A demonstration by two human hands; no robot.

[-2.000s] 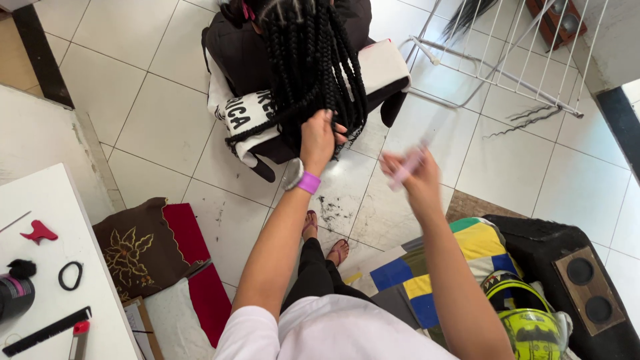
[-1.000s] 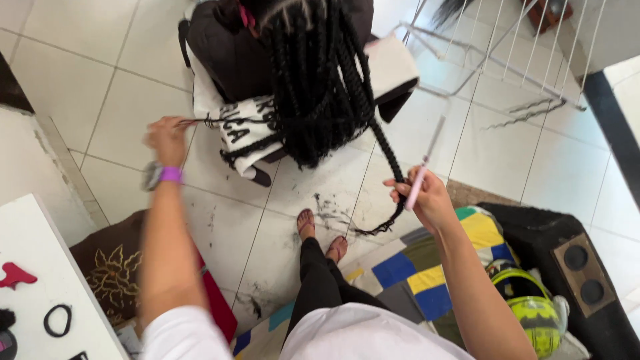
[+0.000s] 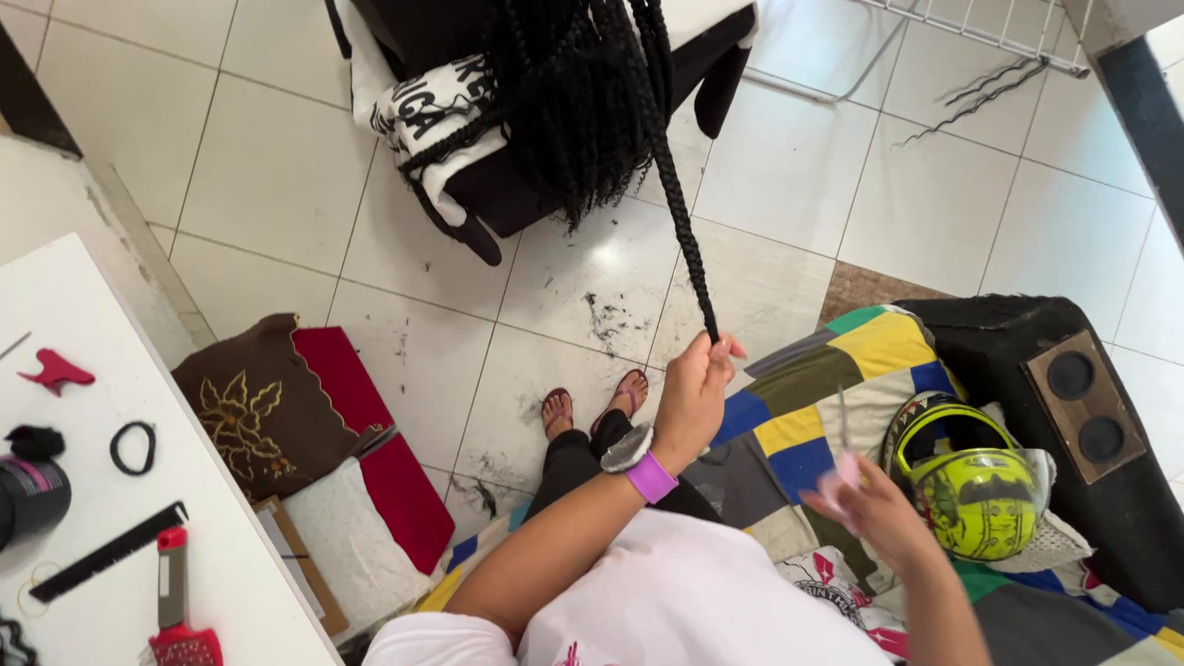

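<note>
Long black braids (image 3: 592, 102) hang over the back of a chair where a person sits. My left hand (image 3: 696, 388), with a purple band at its wrist, grips the lower end of one braid (image 3: 683, 231), which is pulled out toward me. To the right, over the patchwork cover, my right hand (image 3: 860, 509) holds a thin pink-handled tool (image 3: 844, 462); motion blurs it, and its exact kind cannot be told. A white towel (image 3: 435, 111) with black lettering lies beside the braids.
On the white table (image 3: 102, 324) at left lie a red clip (image 3: 57, 372), a black comb (image 3: 109, 551) and a red brush (image 3: 185, 638). A yellow helmet (image 3: 976, 499) rests on the patchwork cover (image 3: 795, 435). A white rack (image 3: 980, 37) stands at upper right.
My left hand has come from the left side to the pulled-out braid and grips its end. My right hand has let go of that braid and moved down and right, keeping the pink-handled tool.
</note>
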